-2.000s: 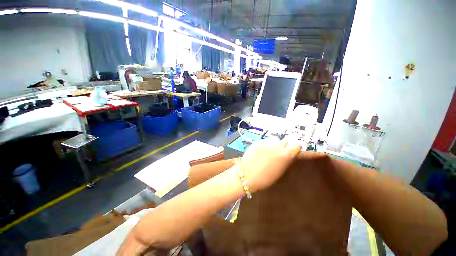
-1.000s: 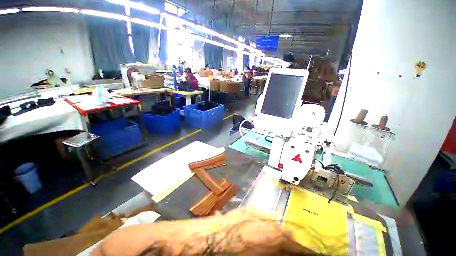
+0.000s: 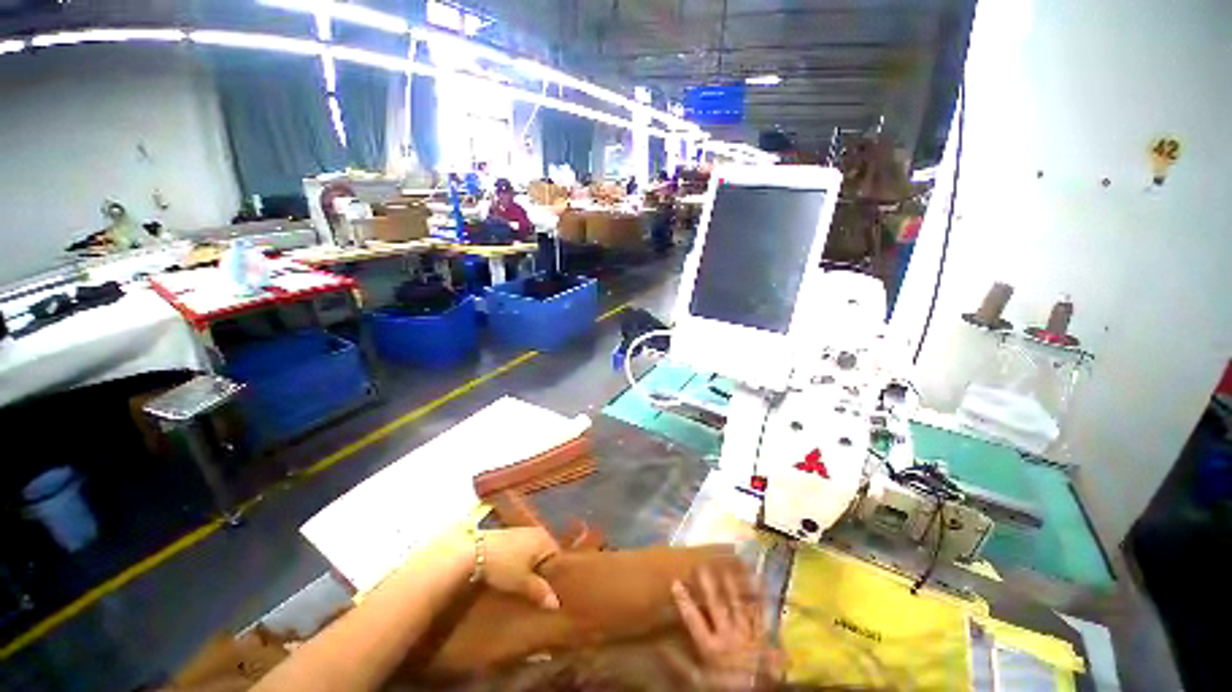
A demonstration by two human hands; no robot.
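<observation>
A brown panel lies in front of me, left of the yellow template. My left hand rests on the panel's left part, thumb spread; whether it grips the panel is unclear. My right hand is blurred, fingers spread, on or just over the panel's right end beside the template. Brown strips lie behind my left hand, partly hidden by the panel. The white machine head with a red logo stands behind the template.
A white paper sheet lies at the left. The control screen stands behind the machine bed's teal cover. A metal clamp bracket with black cables is right of the head. Blue bins stand on the floor beyond.
The brown panel, earlier held up in front of the machine and then out of view, now lies left of the template, covering some strips. Both hands are now on or over it.
</observation>
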